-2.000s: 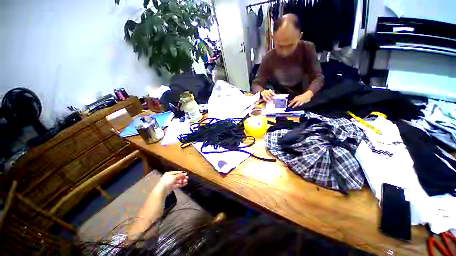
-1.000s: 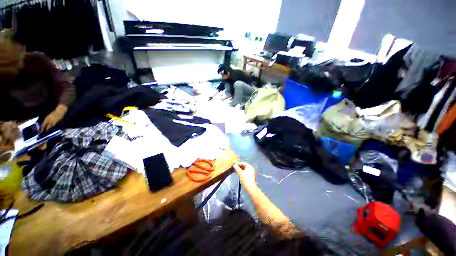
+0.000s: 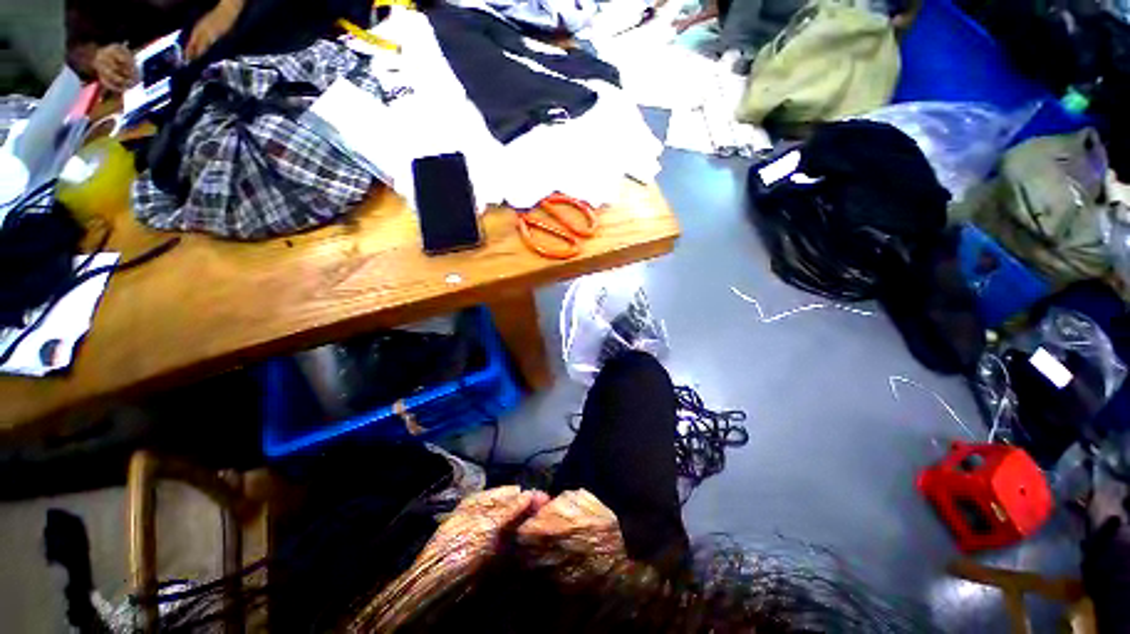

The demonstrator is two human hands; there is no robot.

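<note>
My left hand (image 3: 477, 520) and my right hand (image 3: 576, 518) meet over my lap at the lower middle, fingertips close together. Hair strands and dark clothing hide parts of both hands, and I cannot make out what is between the fingers. A loose tangle of thin black cord (image 3: 704, 436) lies on the floor beyond my dark-clad knee. More black cord (image 3: 31, 266) lies on the table at the far left. Orange-red scissors (image 3: 556, 228) lie near the table corner, beside a black smartphone (image 3: 446, 203).
The wooden table (image 3: 285, 291) carries a plaid garment (image 3: 254, 155), white pieces and a black panel (image 3: 508, 81). A blue crate (image 3: 372, 415) is under it, a clear bag (image 3: 607, 310) by its leg. Black bundle (image 3: 855, 186) and red stool (image 3: 988, 495) stand right. Another person's hands are upper left.
The view has turned right and down. My left hand was alone at first, then my right hand was out by the table corner with a black strip; now both are together over my lap.
</note>
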